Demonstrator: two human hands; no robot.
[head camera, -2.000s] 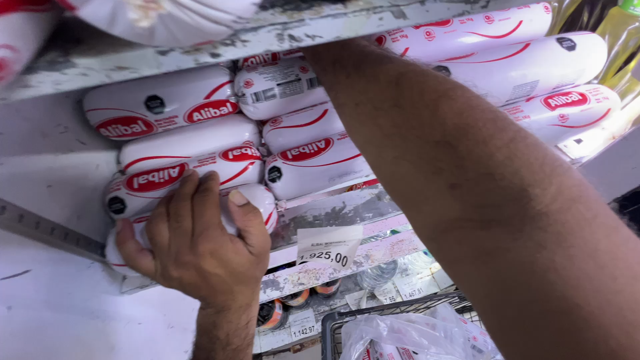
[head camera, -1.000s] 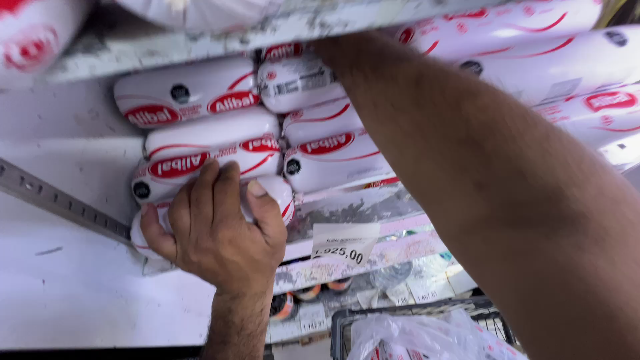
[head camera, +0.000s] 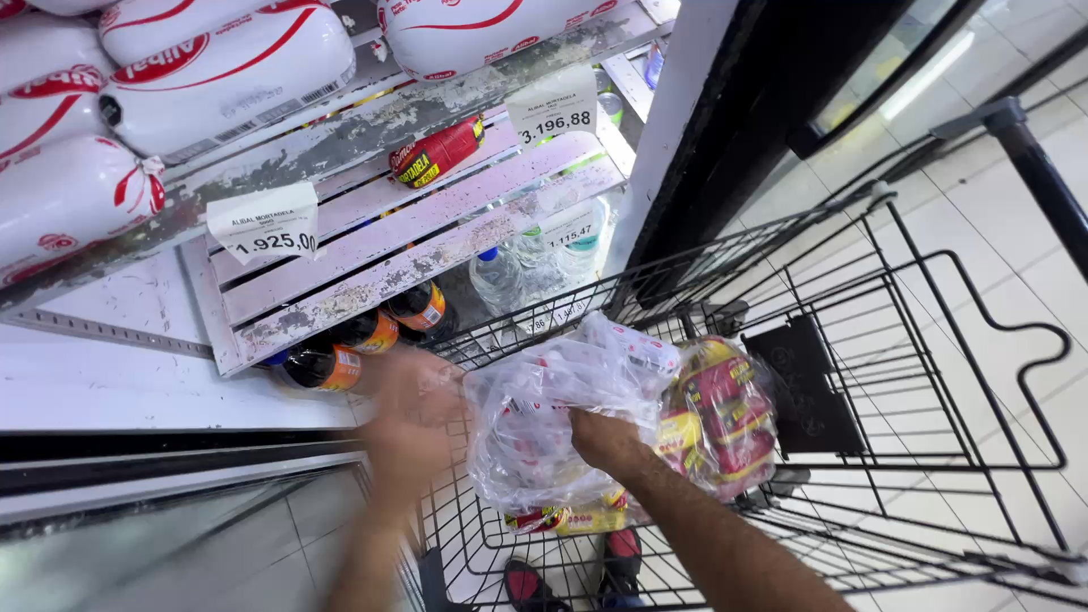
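Note:
My right hand (head camera: 605, 438) is at a clear plastic bag (head camera: 544, 382) in the black wire shopping cart, its fingers partly hidden at the plastic. White mortadella rolls show through that bag. Blurred by motion, my left hand (head camera: 412, 391) is at the cart's left side, near the bag's left edge; its fingers cannot be made out. Another clear bag, holding red and yellow mortadella packs (head camera: 731, 408), lies to the right in the cart. White mortadella rolls with red print (head camera: 229, 76) are stacked on the upper shelf at the left.
The shopping cart (head camera: 926, 463) stands close to the cooler shelf. A single red mortadella (head camera: 438, 153) lies on the slatted lower shelf (head camera: 399, 251). Dark drink bottles (head camera: 323, 364) and clear bottles (head camera: 497, 276) stand below. A cooler door (head camera: 195, 527) is at lower left; shoes (head camera: 531, 586) show beneath the cart.
My left hand has come off the stacked white rolls, and my right arm has come out from the shelf. Both are now over the cart. The view has swung toward the cart.

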